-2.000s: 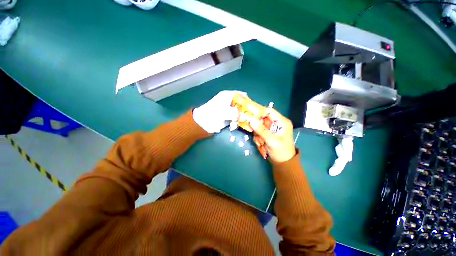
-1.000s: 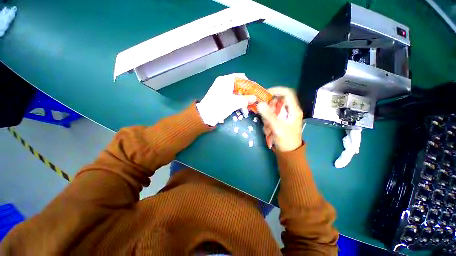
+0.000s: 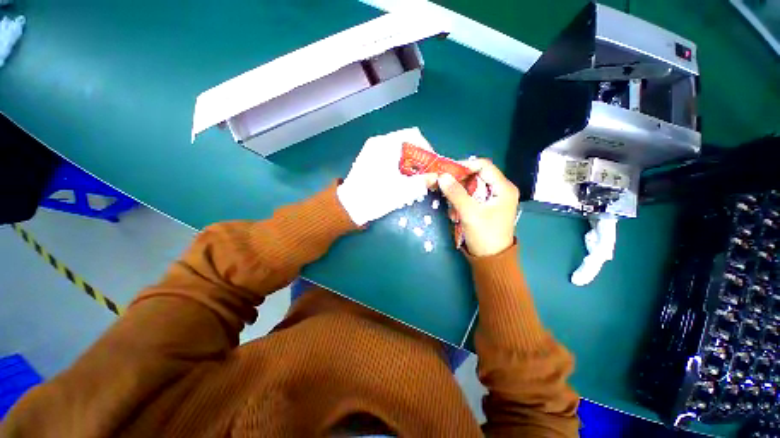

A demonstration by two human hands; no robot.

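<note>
An orange-red piece [image 3: 434, 164] is held between my two hands over the green bench. My left hand [image 3: 382, 177], in a white glove, grips its left end. My right hand [image 3: 484, 208], bare, pinches its right end with thumb and fingers; more red shows among and below the right fingers, partly hidden by them. Several small white squares [image 3: 419, 231] lie loose on the green mat just below the hands.
A long white carton [image 3: 339, 110] with its flap raised lies beyond my hands. A grey-black machine [image 3: 640, 128] stands at the right, with a limp white cloth or glove [image 3: 596, 251] below it. A black parts tray [image 3: 741, 295] is at the far right; a blue stool [image 3: 88, 192] is at the left.
The view has shifted slightly. The orange-red piece now looks darker red and straighter between my hands. Both hands remain on it, with small finger movements of the right hand.
</note>
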